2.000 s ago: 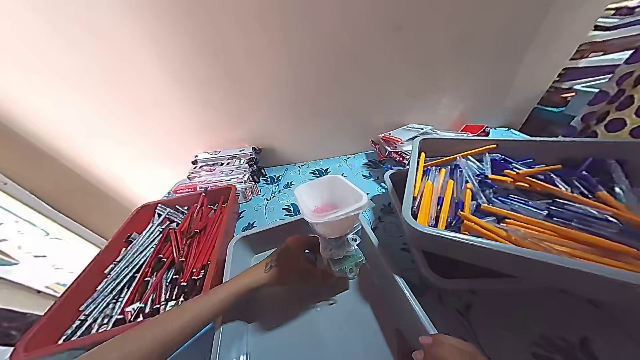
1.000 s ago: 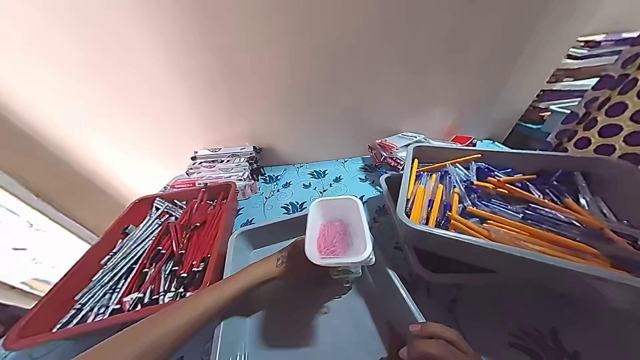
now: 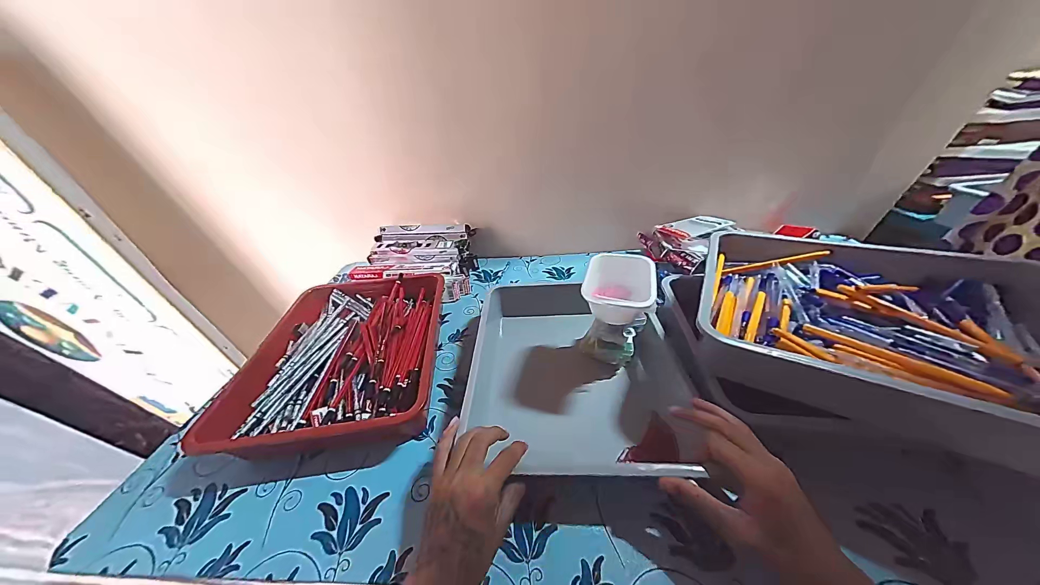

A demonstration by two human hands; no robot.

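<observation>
A shallow grey plastic tray [image 3: 561, 439] lies in the middle of the table. My left hand [image 3: 471, 487] rests on its near left corner, fingertips over the rim. At the near right corner is my right hand [image 3: 735, 479], fingers spread by the rim, holding nothing I can make out. A small white plastic tub [image 3: 621, 280] with something pink inside stands on a clear container [image 3: 609, 340] at the tray's far right. A dark red patch shows near the tray's front right corner; what it is, I cannot tell.
Left of the tray, a red plastic tray [image 3: 309, 443] holds silver and red pencils. On the right, a deep grey bin [image 3: 853, 382] holds blue and orange pens. Stacked boxes [image 3: 418, 252] and red-and-white packs [image 3: 686, 240] stand by the wall, on a blue flowered tablecloth [image 3: 345, 520].
My left hand has let go of the white tub and clear container and come back to the tray's near left corner. My right hand has its fingers spread near the front right corner. The view has shifted.
</observation>
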